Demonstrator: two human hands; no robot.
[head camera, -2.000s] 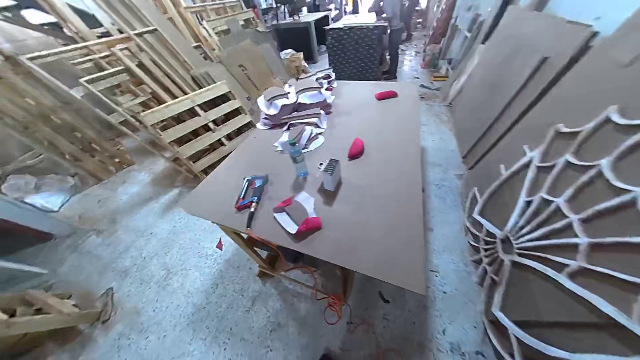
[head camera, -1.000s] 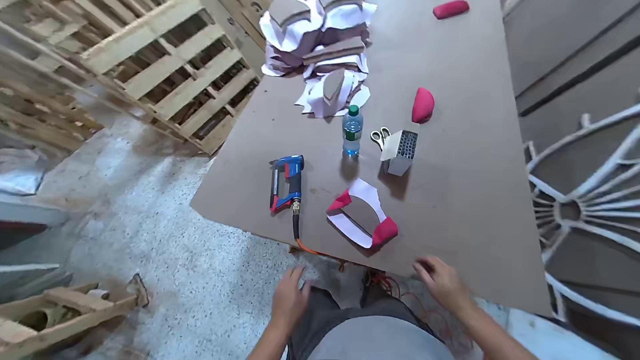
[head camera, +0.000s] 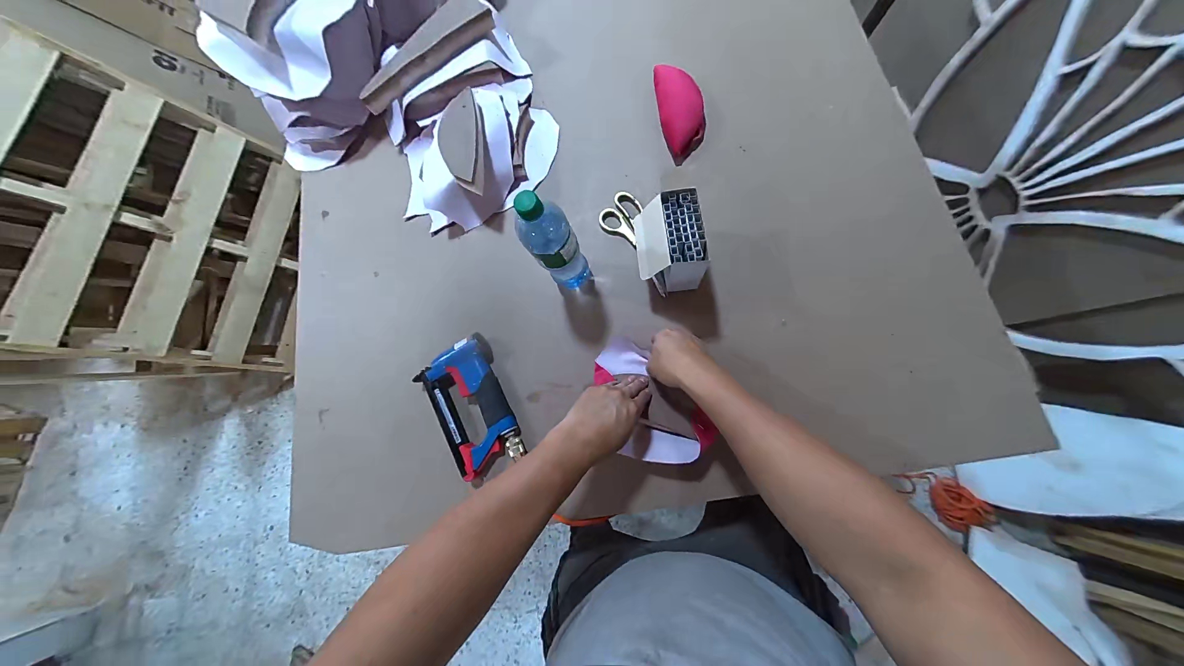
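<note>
A white piece with pink fabric ends (head camera: 668, 448) lies on the board-topped table (head camera: 832, 351) near its front edge. My left hand (head camera: 609, 414) rests on its upper left part, fingers pressed to the white material. On its top edge is my right hand (head camera: 675, 356), fingers bent against the material; whether either hand grips it is hard to tell. A blue and black pneumatic stapler (head camera: 470, 405) lies left of my hands. Beyond them stand a water bottle with a green cap (head camera: 553, 242) and an opened small box (head camera: 680, 242), with gold-handled scissors (head camera: 620, 220) beside the box.
Cut white and brown pieces (head camera: 481, 139) are heaped at the back left. A pink padded piece (head camera: 680, 111) lies farther back. Wooden pallets (head camera: 129, 222) stand left of the table, and a white web-shaped frame (head camera: 1064, 190) is at the right. An orange hose (head camera: 962, 504) hangs by the front edge.
Both hands have moved from the table's front edge onto the white and pink piece. The stapler, bottle and box stay on the table. The view has moved closer to the tabletop.
</note>
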